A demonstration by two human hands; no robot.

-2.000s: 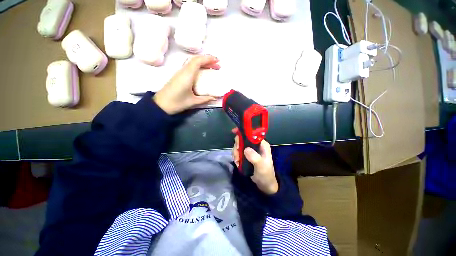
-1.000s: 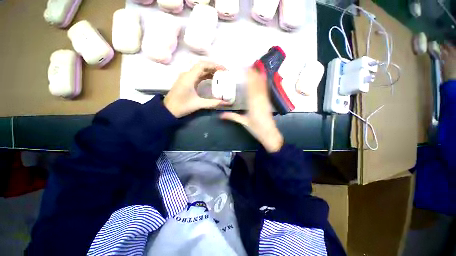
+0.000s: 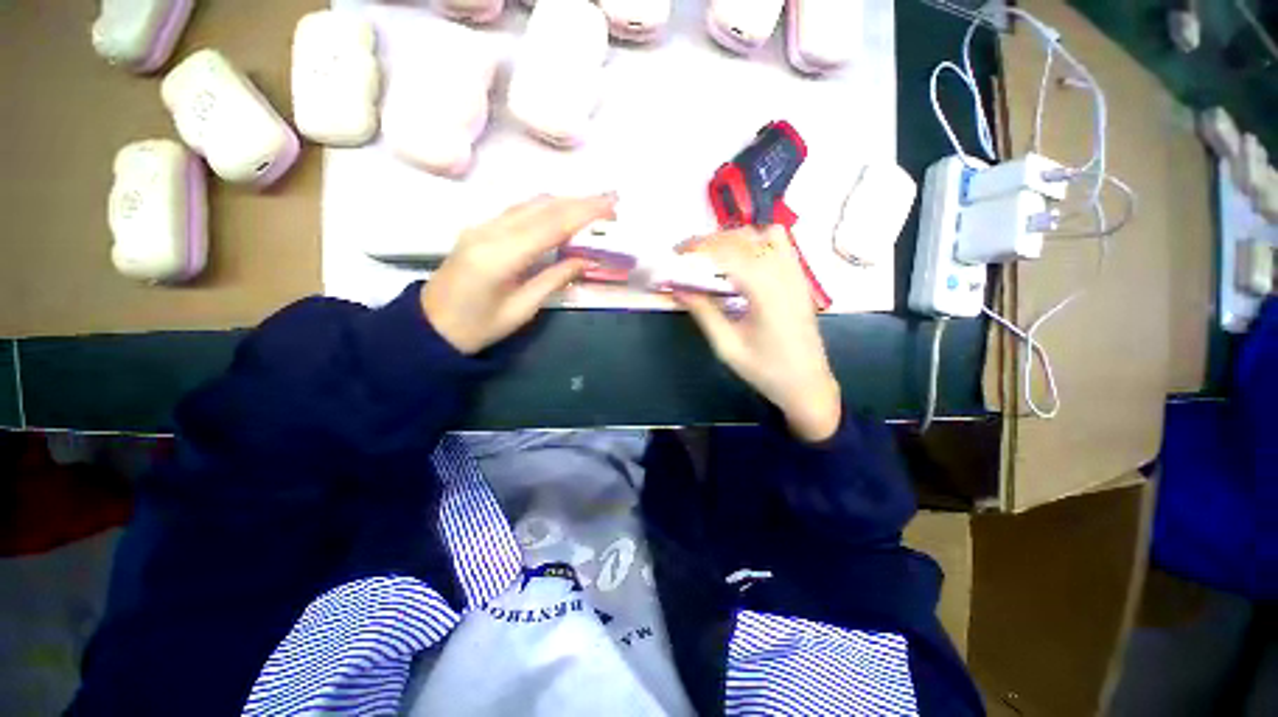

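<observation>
My left hand (image 3: 512, 270) holds one hand warmer half (image 3: 600, 258) with a pink-lilac side showing, just above the front of the white mat (image 3: 659, 168). My right hand (image 3: 764, 315) holds another half (image 3: 697, 280), pale with a darker edge, partly covered by the fingers. The two halves are close together; the bright spot between them hides whether they touch. The red and black infrared thermometer (image 3: 764, 175) lies on the mat just beyond my right hand, its handle partly behind the hand.
Several cream hand warmers (image 3: 337, 79) stand on the mat and on the cardboard sheet (image 3: 56, 224) at left. A separate pale unit (image 3: 873, 213) lies near the power strip (image 3: 947, 245) with charger plugs (image 3: 1012, 217) and looped cables. A cardboard box (image 3: 1065, 560) is at lower right.
The thermometer went from my right hand onto the mat. The unit held upright in my left hand is now in two halves, one in each hand.
</observation>
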